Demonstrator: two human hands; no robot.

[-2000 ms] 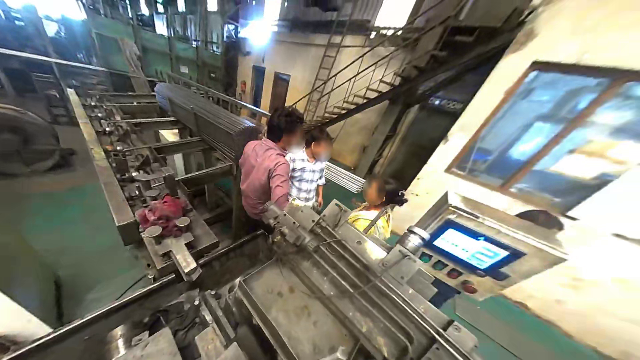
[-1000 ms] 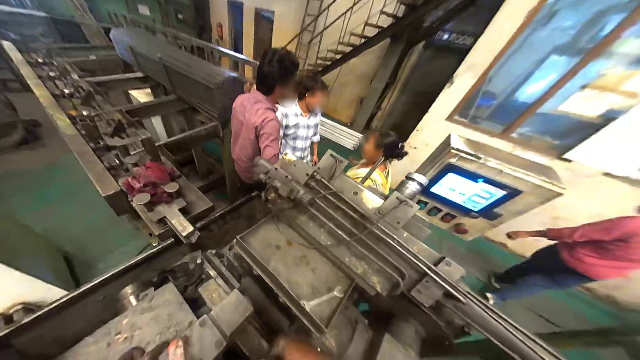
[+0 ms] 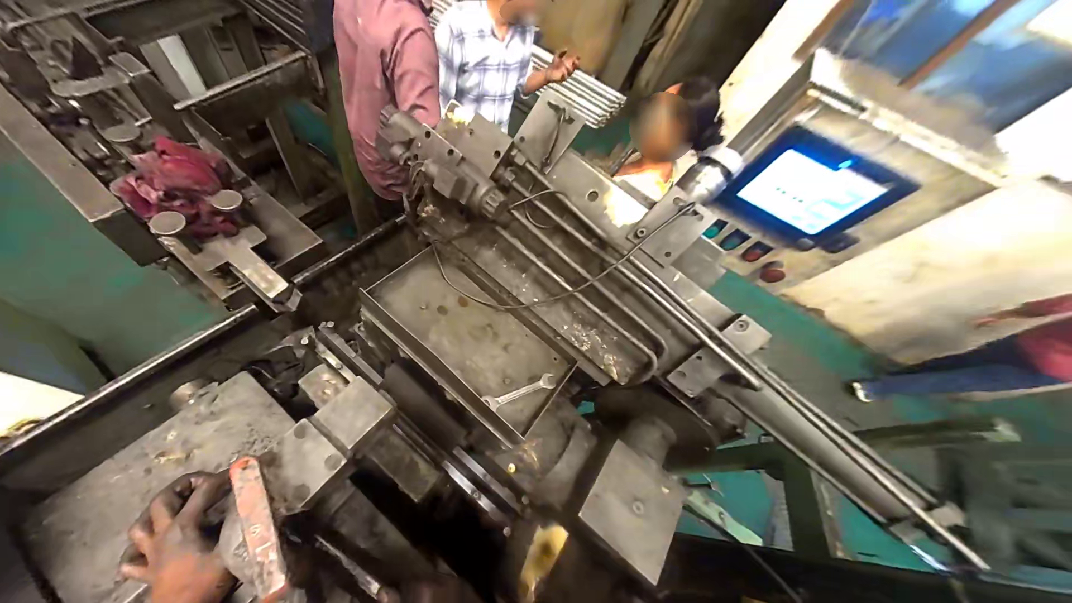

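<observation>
At the bottom left, my left hand [image 3: 180, 536] is over a flat steel block [image 3: 167, 456], its fingers bent beside a worn red-painted metal bar [image 3: 260, 528]. Whether the fingers grip the bar or the grey part under it cannot be told. My right hand cannot be made out. Right of the left hand are bolted steel blocks [image 3: 356, 414] of the machine. An open-end wrench [image 3: 519, 391] lies in a shallow metal tray [image 3: 435, 301] at the centre. Long steel rods [image 3: 712, 335] run diagonally beyond the tray, with a thin cable [image 3: 536, 303] looping across.
A control panel [image 3: 816, 188] with a lit screen and buttons stands at the right. Red cloth [image 3: 180, 180] lies on the frame at left. A person in a pink shirt [image 3: 389, 84], one in a checked shirt [image 3: 481, 63] and another person are behind the machine; one more walks at far right.
My left hand, only partly seen at the bottom edge one second ago, now shows beside the red bar. The view has moved closer to the machine.
</observation>
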